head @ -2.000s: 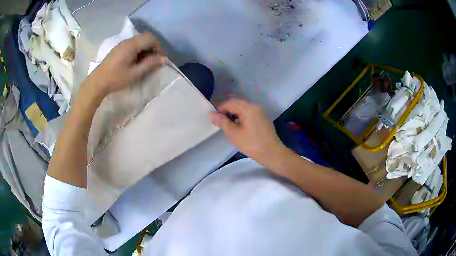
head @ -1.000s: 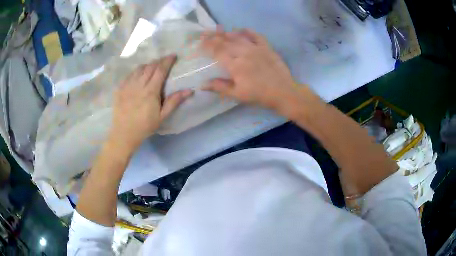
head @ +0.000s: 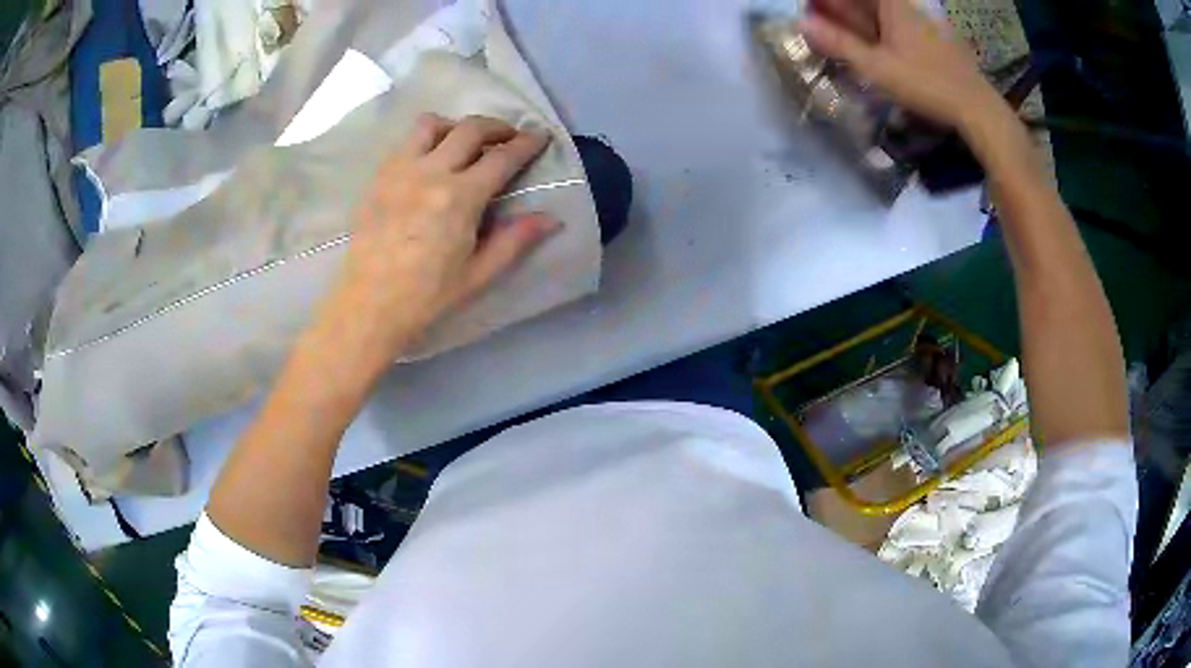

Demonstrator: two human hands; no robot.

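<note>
The beige-grey garment piece [head: 196,313] lies over the navy roll [head: 606,189], whose rounded end sticks out at the right. A thin white line runs along the piece. My left hand [head: 438,228] rests on the piece near the roll's end, fingers bent and thumb apart, pressing on the cloth. My right hand [head: 901,59] is at the top right, closed around the brown handle of the steam iron [head: 836,111]. The iron is blurred, tilted and above the table's far right part.
The pale pressing table [head: 705,261] has a front edge sloping up to the right. A perforated board [head: 990,33] is at the far right. Below the edge is a yellow-framed trolley [head: 836,489] with white cloth. Cream cloth pieces [head: 235,65] and a blue board [head: 98,39] are upper left.
My right hand has left the cloth, moved to the upper right and taken hold of the iron. My left hand has moved towards the roll's end, which now shows again.
</note>
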